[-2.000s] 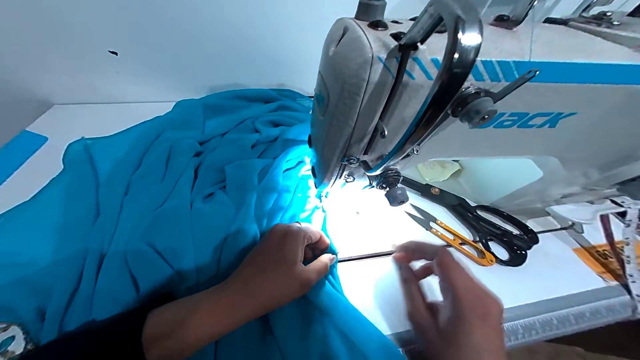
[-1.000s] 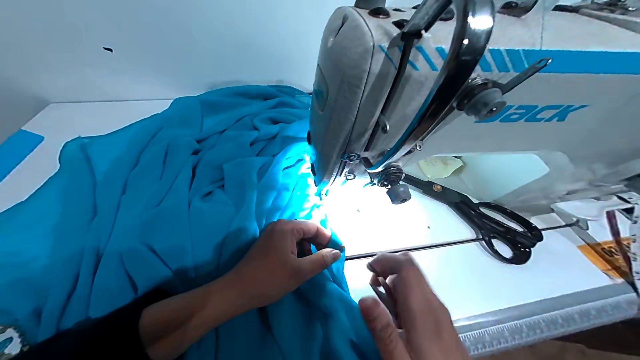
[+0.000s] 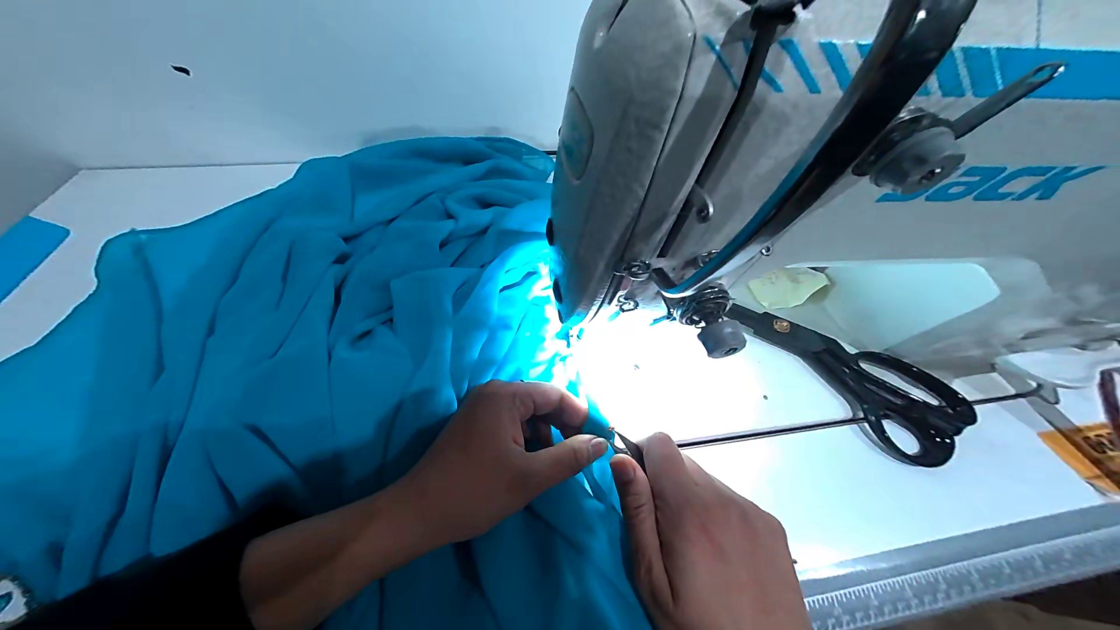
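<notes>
Gathered turquoise fabric spreads over the left of the table and passes beside the needle area of a Jack sewing machine. My left hand pinches the fabric's right edge between thumb and fingers, just in front of the lit needle area. Close to its fingertips, my right hand grips small thread snips, mostly covered by the fingers. The snips' dark blade tips meet the fabric edge; whether they touch a thread cannot be told.
Large black-handled scissors lie on the white table under the machine arm, near a crumpled pale scrap. A clear ruler strip runs along the front edge. An orange item sits at the far right.
The orange-handled snips lay beside the black scissors two seconds ago and have left that spot. My right hand has moved left with snips in it, to my left fingertips.
</notes>
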